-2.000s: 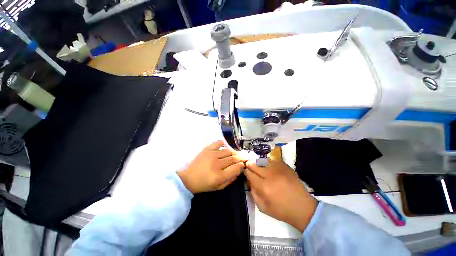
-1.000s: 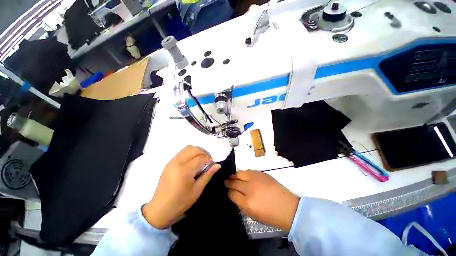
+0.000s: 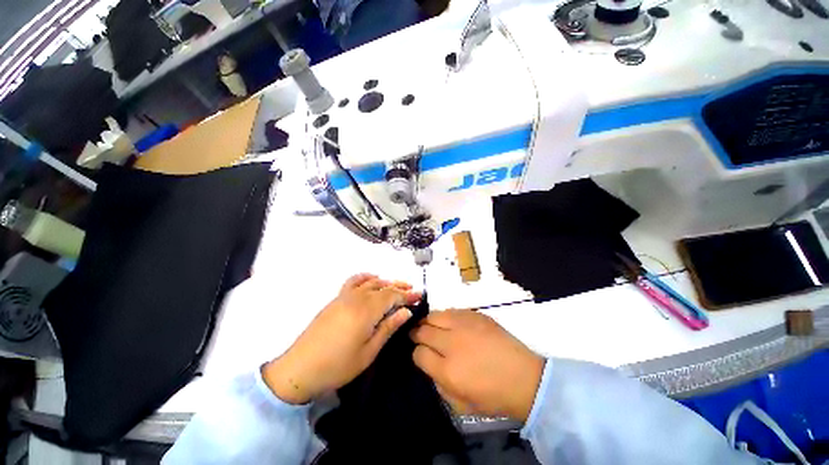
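A black fabric panel hangs from both hands over the table's front edge. Its top end is just in front of the presser foot, apart from it. My left hand pinches the panel's upper left edge near its tip; a small dark thing under the fingers is too hidden to name. My right hand pinches the panel's right edge just below the tip. The sewing machine is white with a blue stripe. The tan seam guide lies right of the foot.
Stacked black panels lie at the left. A small black pile lies under the machine arm, with pink and blue tools beside it. A phone and a small brown block are far right. A pale green bottle stands at left.
The panel has come out from under the foot toward me since the oldest frame. In the last second, my left hand has moved slightly right, closer to the panel's tip. The view has swung right.
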